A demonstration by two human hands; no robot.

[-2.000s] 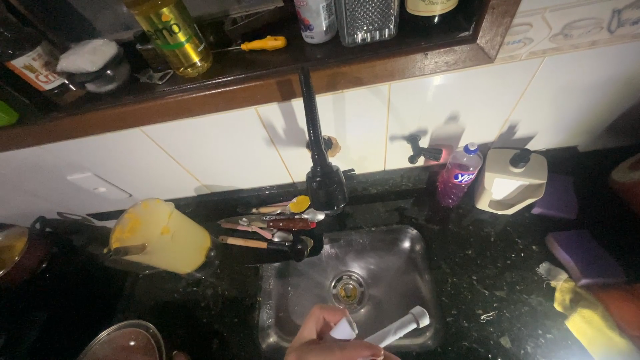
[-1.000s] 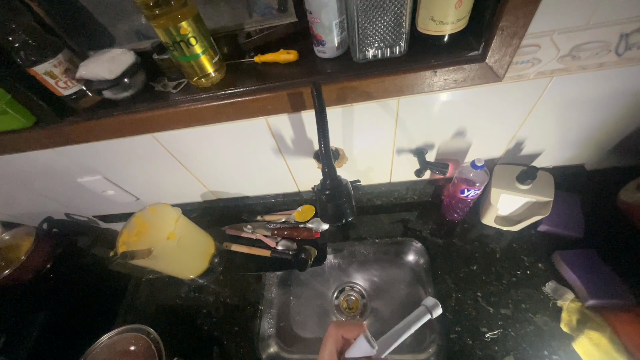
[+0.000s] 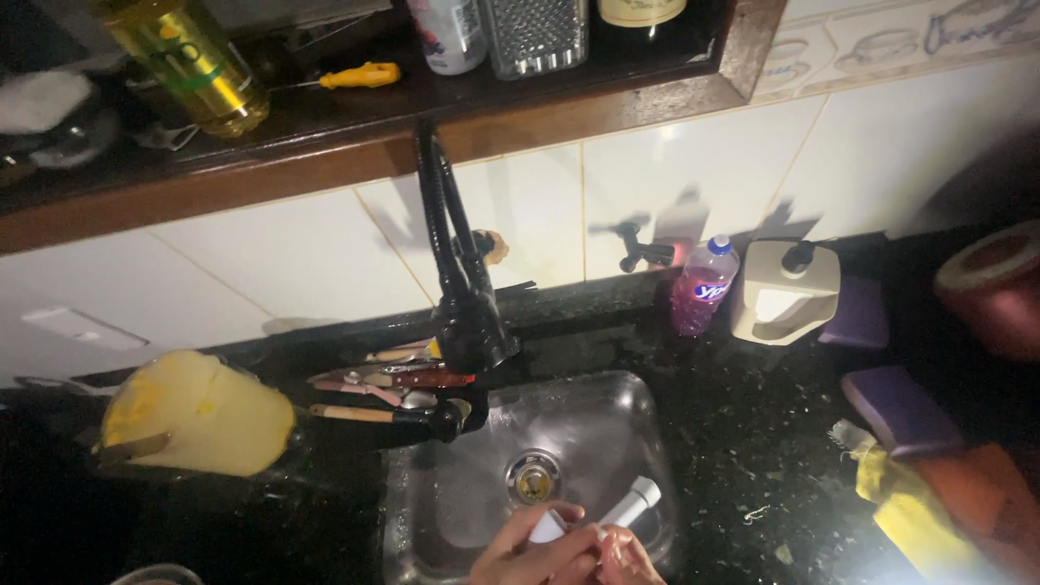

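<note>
At the bottom centre, over the steel sink (image 3: 455,487), my left hand (image 3: 532,548) holds a short white plastic piece (image 3: 549,526). My right hand (image 3: 624,561) is close against it, its fingertips pinched together at the near end of a white plastic tube (image 3: 630,505) with a wider cap-like end. Which hand bears the tube's weight is not plain. The sink drain (image 3: 534,479) lies just beyond the hands, and the black faucet (image 3: 471,325) stands behind the sink.
Knives and spoons (image 3: 406,379) lie left of the faucet, beside a stained yellow pitcher (image 3: 203,414). At right stand a pink detergent bottle (image 3: 703,288) and a beige dispenser (image 3: 784,296), near a purple sponge (image 3: 900,410) and a yellow cloth (image 3: 918,512). A wooden shelf (image 3: 325,175) overhangs the back.
My right hand has come into view beside the left. The tube and the short white piece sit farther apart than a second ago. The view has shifted somewhat.
</note>
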